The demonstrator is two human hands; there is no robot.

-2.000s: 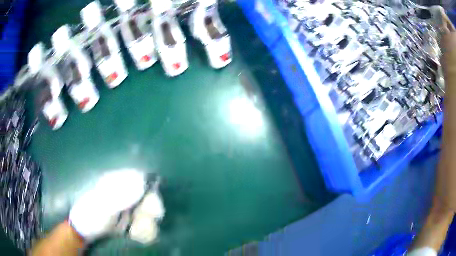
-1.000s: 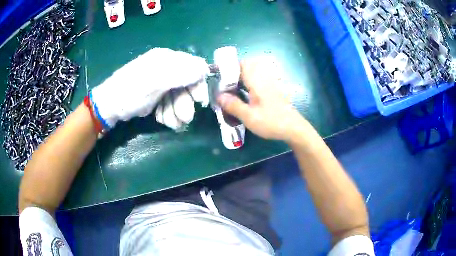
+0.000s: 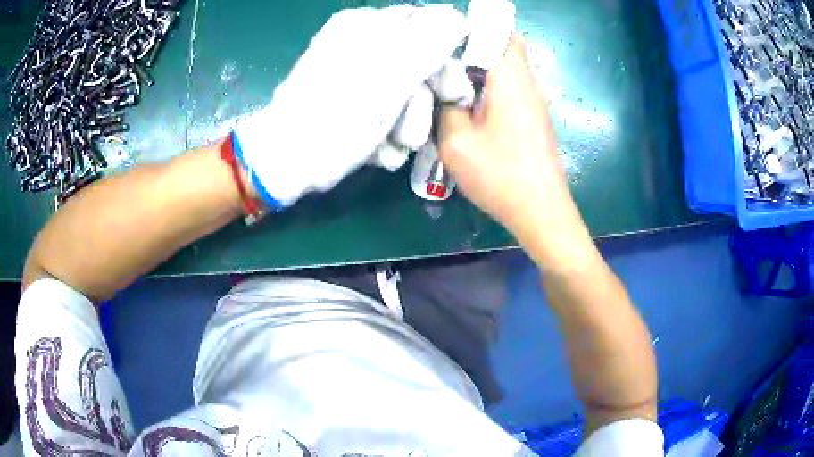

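A white plastic housing (image 3: 490,34) with a red spot near its lower rounded end is held between my two hands over the green bench, at the top centre. My left hand (image 3: 357,94), in a white knitted glove with a red and blue cuff, grips it from the left. My bare right hand (image 3: 500,134) grips it from the right, fingers curled around its middle. The hands hide most of the housing's middle. I cannot tell whether a metal fitting is between the gloved fingers.
A heap of small silver and black metal fittings (image 3: 76,85) lies on the green bench (image 3: 294,241) at the upper left. A blue tote (image 3: 701,107) full of white units and metal rods stands at the right. A blue crate (image 3: 775,263) is below it.
Both hands and the housing show higher in the view, and the gloved fingers now overlap the housing's middle. The view has shifted, and the separate housings at the top are out of the picture.
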